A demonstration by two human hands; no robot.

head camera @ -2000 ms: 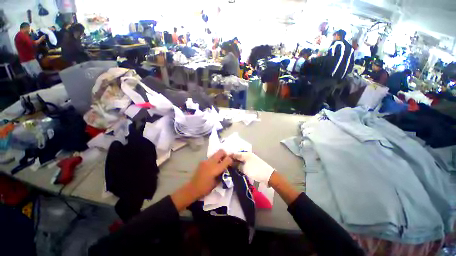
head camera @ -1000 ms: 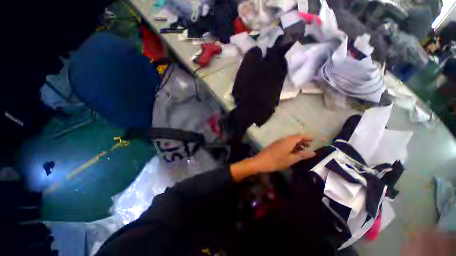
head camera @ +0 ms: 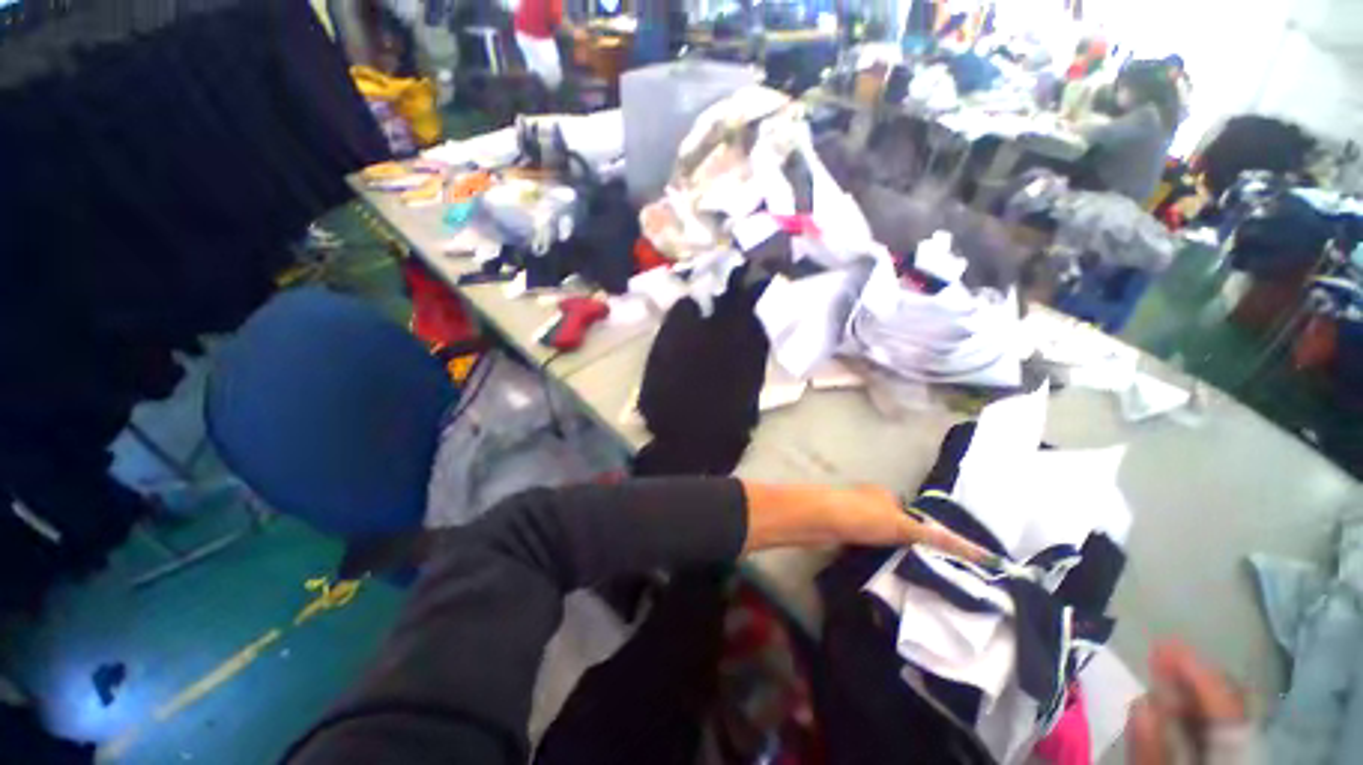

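Observation:
A bundle of white and black cut panels (head camera: 957, 628) lies at the table's front edge, loosely gathered, with strips crossing its middle. My left hand (head camera: 882, 520), bare, lies on the bundle's upper left side; its fingertips are partly lost among the strips, so its grip is unclear. My right hand (head camera: 1193, 710) is blurred and cut by the bottom edge, right of the bundle, fingers apart, nothing visible in it. A pink-red item (head camera: 1064, 729) shows under the bundle's lower right.
Black cloth (head camera: 700, 374) hangs over the table edge. Beyond it are white offcuts (head camera: 934, 332), a red tool (head camera: 576, 321) and a grey box (head camera: 673, 120). Light blue garments (head camera: 1323, 628) lie at right. A blue round seat or cover (head camera: 329, 411) stands at left. People are behind.
The view swung left and down, then partly back up. My left hand left the bundle, was empty beside it one second ago, and is now back on it. My right hand has come off the bundle.

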